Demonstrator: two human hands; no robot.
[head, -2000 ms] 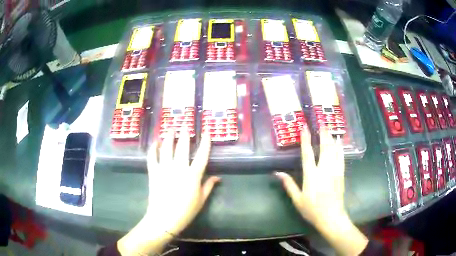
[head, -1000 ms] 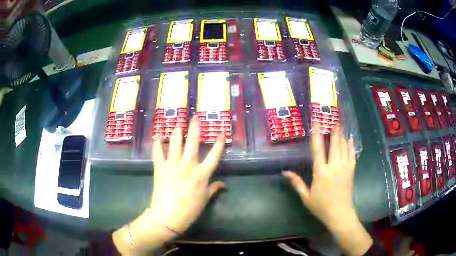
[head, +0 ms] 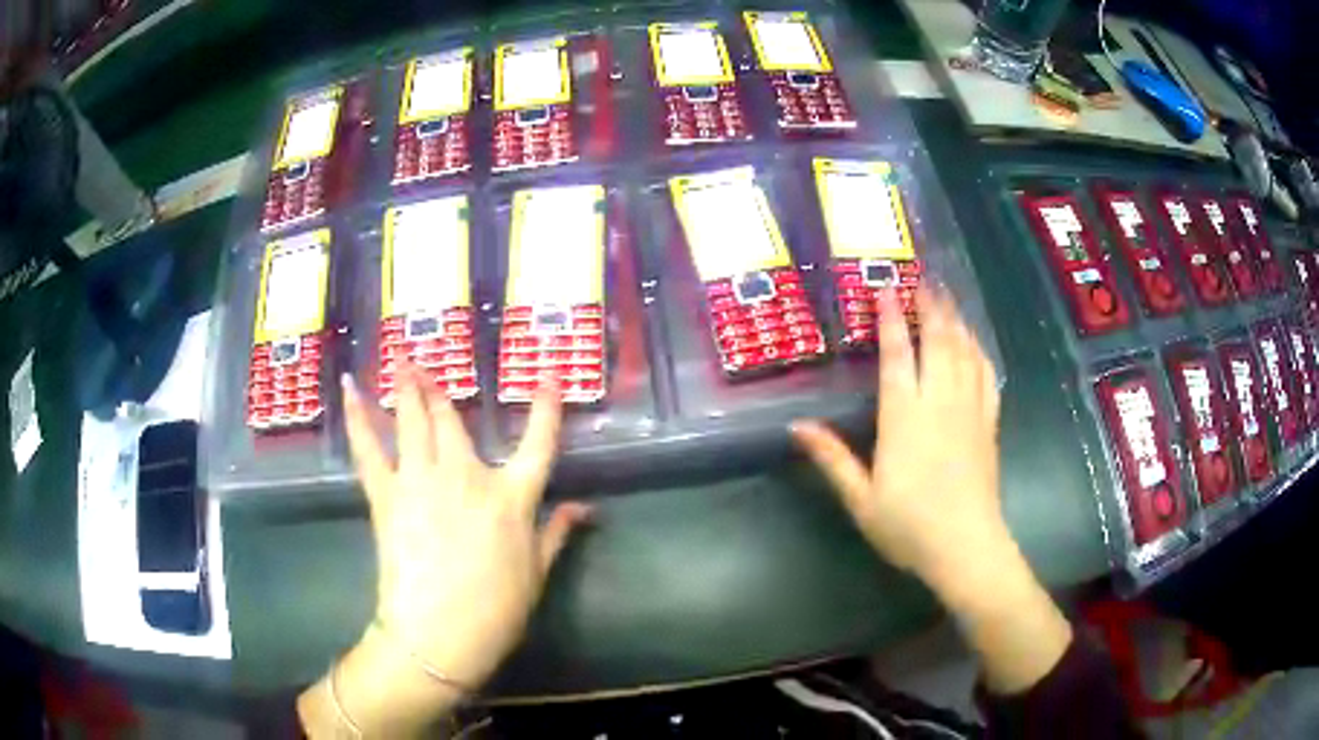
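Observation:
Red keypad phones with yellow screen frames lie keypad side up in two rows in a clear blister tray (head: 658,409). All their screens glare white, such as the front phone (head: 554,297) near the middle. My left hand (head: 456,542) is spread, its fingertips at the lower keys of the front-row phones on the left and middle. My right hand (head: 933,448) has its fingers over the keypad of the front phone (head: 864,239) at the right end. Both hands hold nothing. Whether the fingertips press keys cannot be told.
Neighbouring trays of red phones, backs up (head: 1143,455), lie at right. A black smartphone (head: 171,506) rests on white paper (head: 109,535) at left. A water bottle (head: 1013,32) and a bright blue object (head: 1163,99) are at the far right; a fan (head: 44,166) stands far left.
The dark screens in the back row and at front left are now lit white. The view has shifted. My left hand's fingers moved over the front-row keypads; my right hand stays by the right-end phone.

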